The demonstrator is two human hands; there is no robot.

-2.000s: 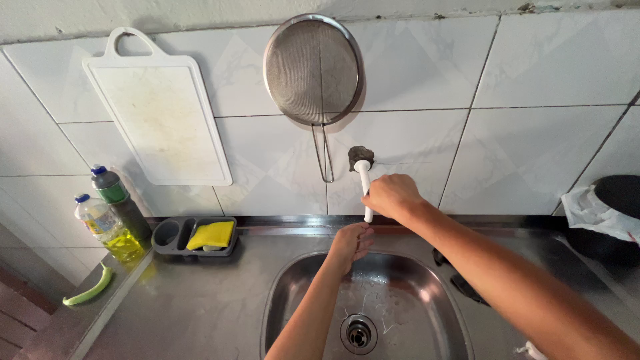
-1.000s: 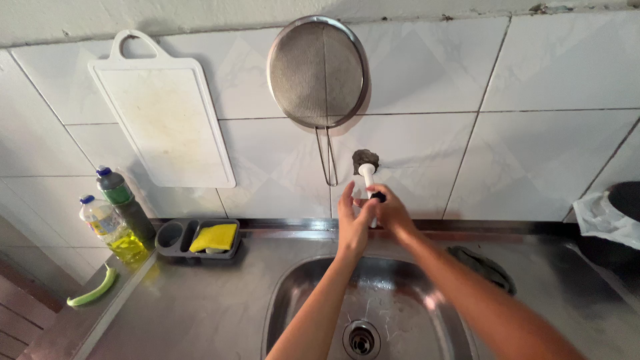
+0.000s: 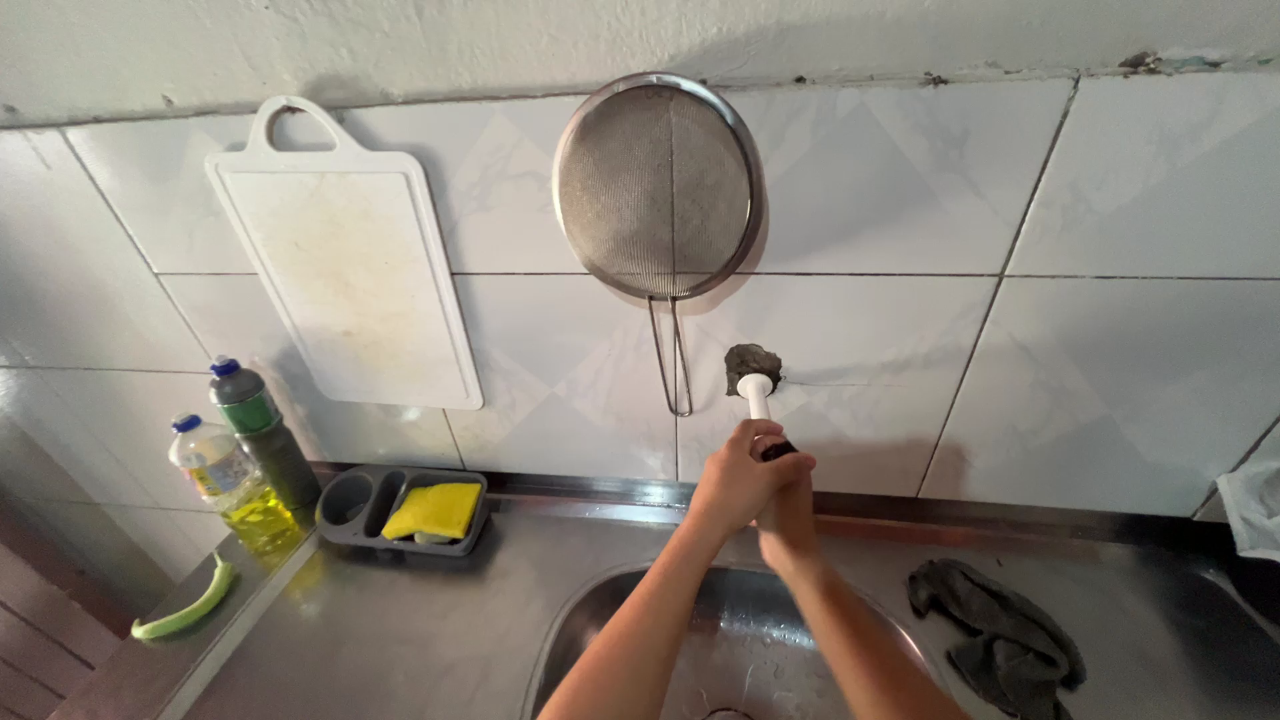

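A white plastic faucet comes out of a rough hole in the tiled wall, above the steel sink basin. Both hands are together at its front end, over the back edge of the basin. My left hand is wrapped around the faucet's end, its fingers overlapping the other hand. My right hand is closed at the same spot, partly hidden behind the left one. A small dark part shows between the fingers. The lower end of the faucet is hidden by the hands.
A dark cloth lies right of the basin. Left are a grey caddy with a yellow sponge, two bottles and a green curved vegetable. A white cutting board and a mesh strainer hang on the wall.
My right hand has moved from the top of the faucet down to its front end. My left hand has come up from below it and now overlaps the right.
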